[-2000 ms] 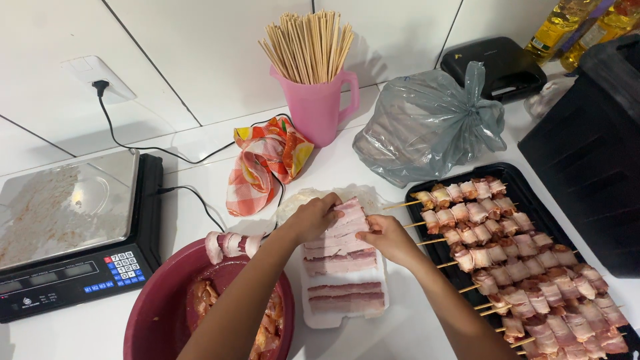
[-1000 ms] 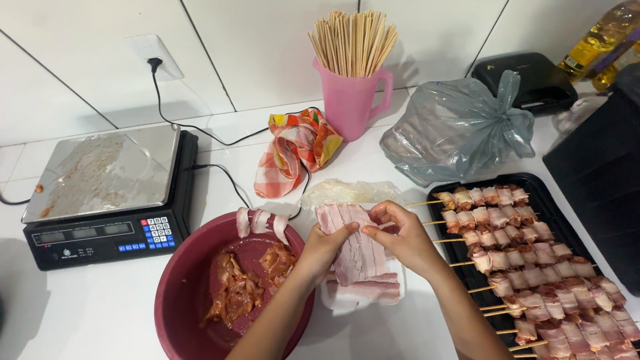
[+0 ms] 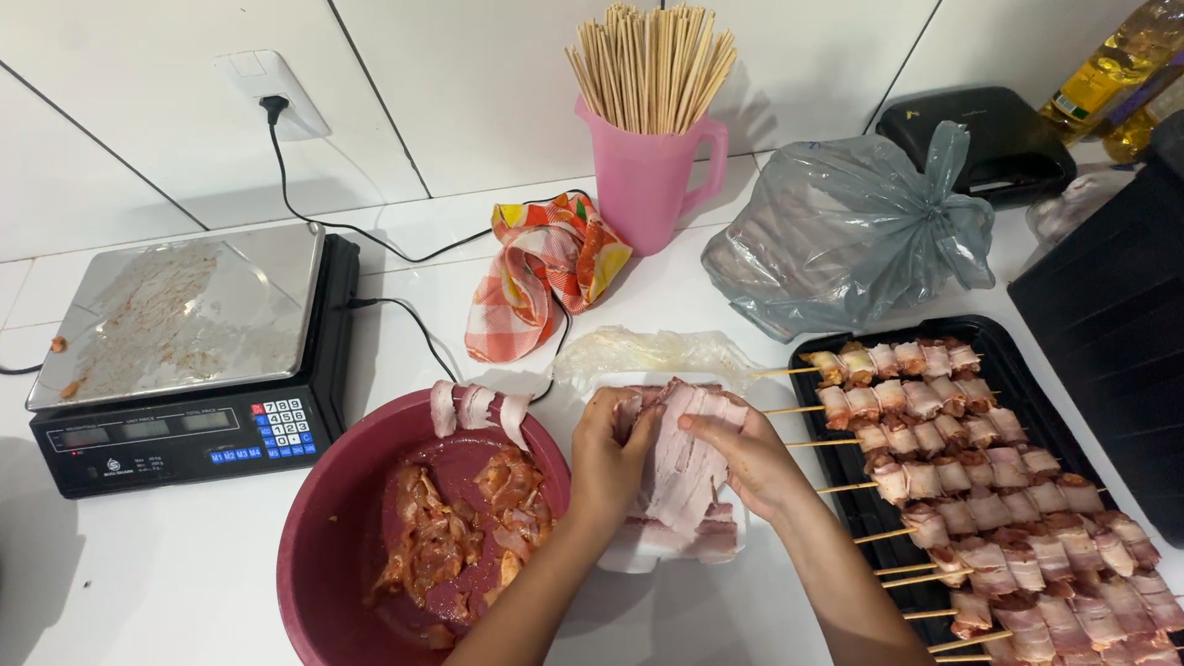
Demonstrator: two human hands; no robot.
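Sliced raw bacon [image 3: 689,462] is held up between both hands over a white foam tray [image 3: 638,555] that has more slices on it. My left hand [image 3: 606,453] grips the bacon's left edge, and my right hand [image 3: 745,453] pinches its upper right part. Left of them stands a dark red plastic basin [image 3: 319,518] with seasoned raw meat pieces [image 3: 425,536] inside; several bacon strips [image 3: 476,407] hang over its back rim. At the right, a black tray [image 3: 823,453] carries several rows of bacon-wrapped meat skewers [image 3: 953,472], their stick ends pointing left.
A digital scale [image 3: 185,314] with a smeared steel plate is at the left. Behind lie a crumpled patterned cloth [image 3: 546,277], a pink pitcher [image 3: 643,176] of wooden skewers, a tied grey plastic bag [image 3: 832,231] and a black appliance [image 3: 980,143]. A black crate [image 3: 1110,342] stands far right.
The bacon is now raised between my hands; two seconds ago it lay lower over the foam tray. More strips hang on the basin's rim than then. The view has shifted.
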